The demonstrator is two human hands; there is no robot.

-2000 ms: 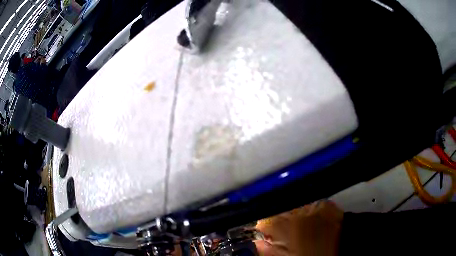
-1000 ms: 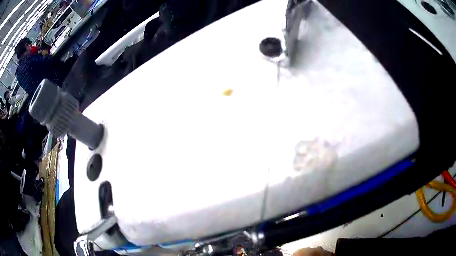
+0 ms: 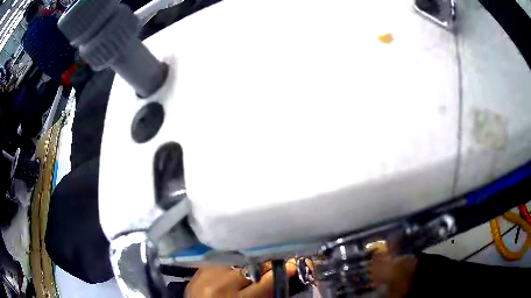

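Observation:
The white sewing machine head (image 3: 303, 134) fills most of the view. My left hand (image 3: 224, 282) shows at the bottom edge, below the head's left end, partly cut off and hidden by metal parts. My right hand (image 3: 396, 270) is right of it, mostly behind the chrome tension parts (image 3: 349, 262), with a black sleeve. Fingers are bent near the needle area, which is hidden. What they hold cannot be seen. Black cloth (image 3: 84, 224) lies left of the head.
A grey ribbed knob (image 3: 116, 43) stands on the head. The chrome lever guard (image 3: 135, 265) is at its left end. Yellow and red scissor handles (image 3: 505, 236) lie at right. A cardboard strip (image 3: 43, 209) runs along the left table edge. A person (image 3: 48, 43) sits at upper left.
The view has shifted toward the head's left end and come closer, so the head sits farther right. My left hand now shows more clearly at the bottom, and black cloth shows at left.

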